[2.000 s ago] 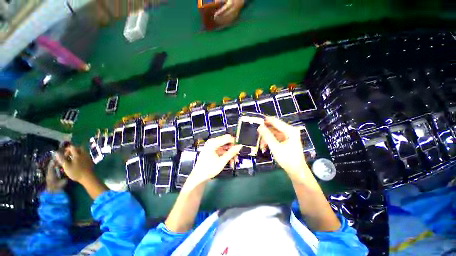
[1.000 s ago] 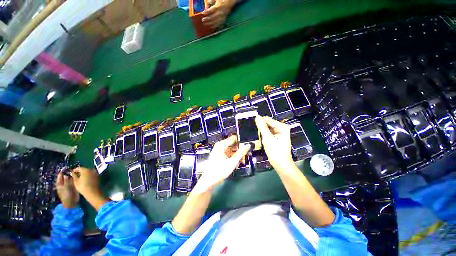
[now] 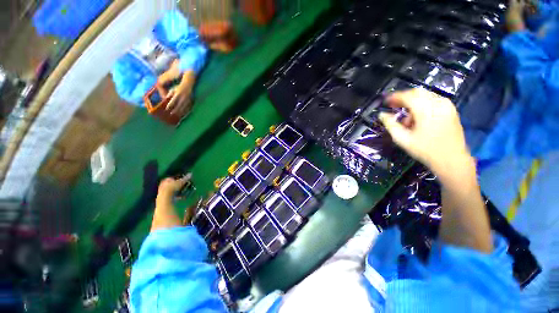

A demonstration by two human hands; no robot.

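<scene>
Display modules [image 3: 247,179] with dark screens and pale edges stand in two slanting rows, with orange-gold tails along the far side. My left hand [image 3: 170,191] is beyond the left end of the rows, its fingertips closed on a small dark display module [image 3: 184,184], partly hidden. My right hand [image 3: 426,125] is over the glossy black blister trays [image 3: 343,67], fingers bent together at a pocket. Something small and dark shows at its fingertips, too blurred to name. A loose module [image 3: 242,126] with a pale gold border lies on the green mat beyond the rows.
A round white disc [image 3: 345,187] lies near the rows' right end. A person opposite holds an orange-brown block [image 3: 160,104]. A white box [image 3: 102,164] stands at the far side. More loose modules [image 3: 125,250] lie at lower left. Another person's blue sleeve [image 3: 527,61] is at upper right.
The view has turned right and tilted. My hands have parted: the left reaches beyond the rows, the right over the trays. The pale-bordered module is no longer held between both hands.
</scene>
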